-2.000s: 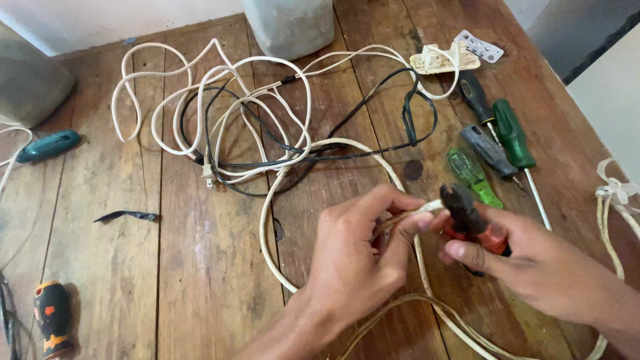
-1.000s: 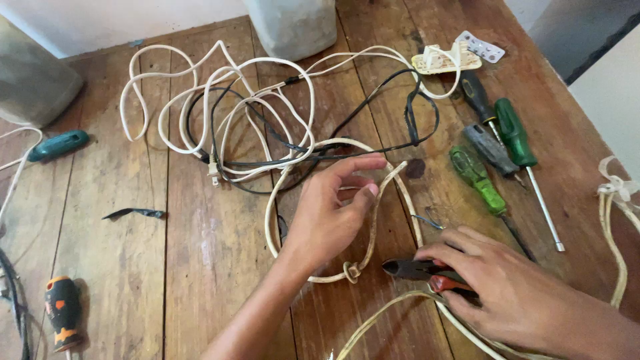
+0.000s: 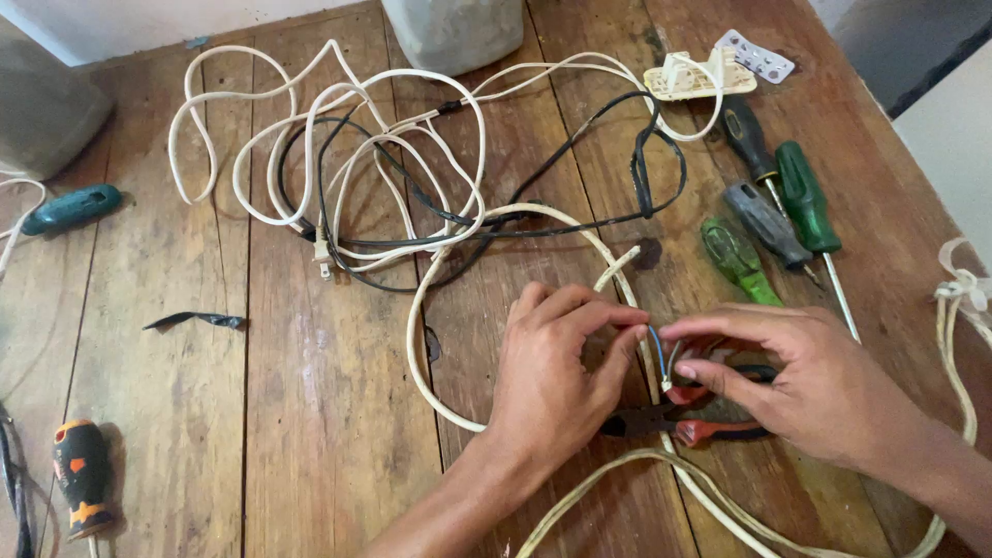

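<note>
Between my hands is the end of a white sheathed cable [image 3: 668, 440] with a thin blue wire [image 3: 658, 353] and a thin darker wire [image 3: 673, 358] coming out. My left hand [image 3: 570, 360] pinches the top of the blue wire between thumb and index finger. The thumb and fingers of my right hand [image 3: 783, 372] are close to the darker wire; whether they grip it is unclear. Cutting pliers [image 3: 639, 422] with red and black handles lie on the table just below the wires, partly under my right hand. Another white cable end [image 3: 624, 262] lies above my left hand.
Tangled white cords [image 3: 473, 116] and a black cord [image 3: 535, 174] lie ahead, with a two-pin plug [image 3: 322, 260]. Several screwdrivers are at the right, including a green-handled one [image 3: 806, 194]. An orange-black screwdriver [image 3: 83, 480] and a strip of black tape [image 3: 198, 318] lie left.
The right hand has let go of the pliers, which now lie on the table. The left hand has moved right to the blue wire, away from the cable end it was near.
</note>
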